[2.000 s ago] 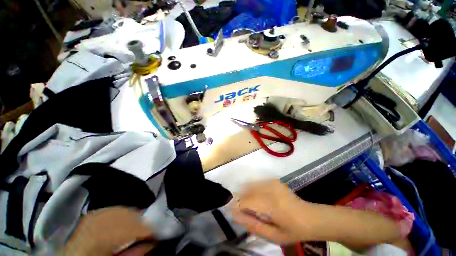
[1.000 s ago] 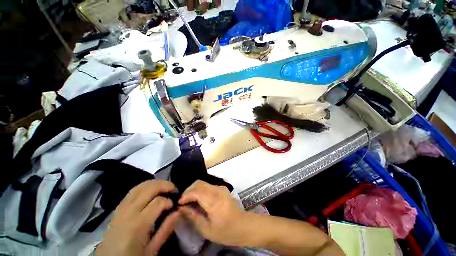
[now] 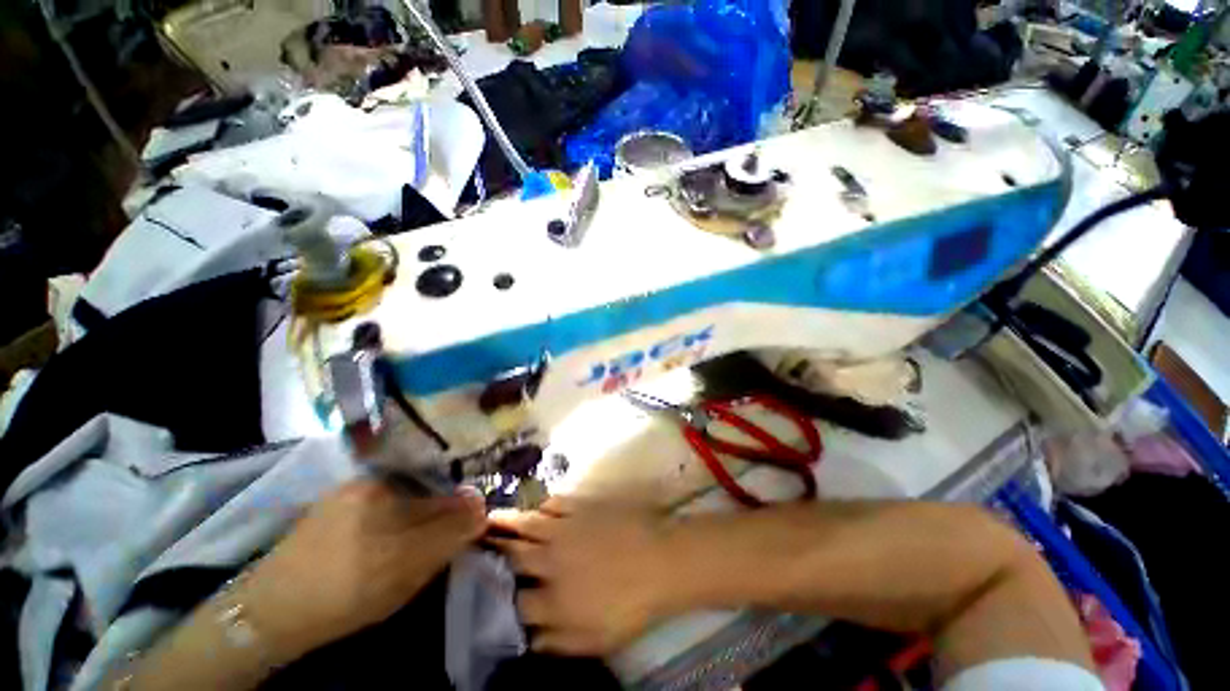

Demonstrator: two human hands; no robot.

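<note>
The white sewing machine (image 3: 796,270) with a blue-teal stripe stands across the middle. My left hand (image 3: 371,547) and my right hand (image 3: 587,574) are both at the needle area, fingertips close together at the presser foot. My left fingers pinch the fabric there. My right hand lies palm down on the fabric, fingers spread. A light grey strip of fabric (image 3: 483,618) hangs between the hands. The light grey and black garment panels (image 3: 95,493) are heaped left of the machine. The needle and the stitched edge are hidden or blurred.
Red-handled scissors (image 3: 755,452) and a dark brush-like bundle (image 3: 857,405) lie on the machine bed. A tray (image 3: 1079,385) holds dark items at the right. A blue plastic bag (image 3: 708,88) is behind the machine. A blue basket edge (image 3: 1194,439) and pink cloth (image 3: 1109,645) are at lower right.
Both hands have moved from the lap area up to the presser foot with the fabric. The view has moved closer to the machine. The scissors remain on the bed.
</note>
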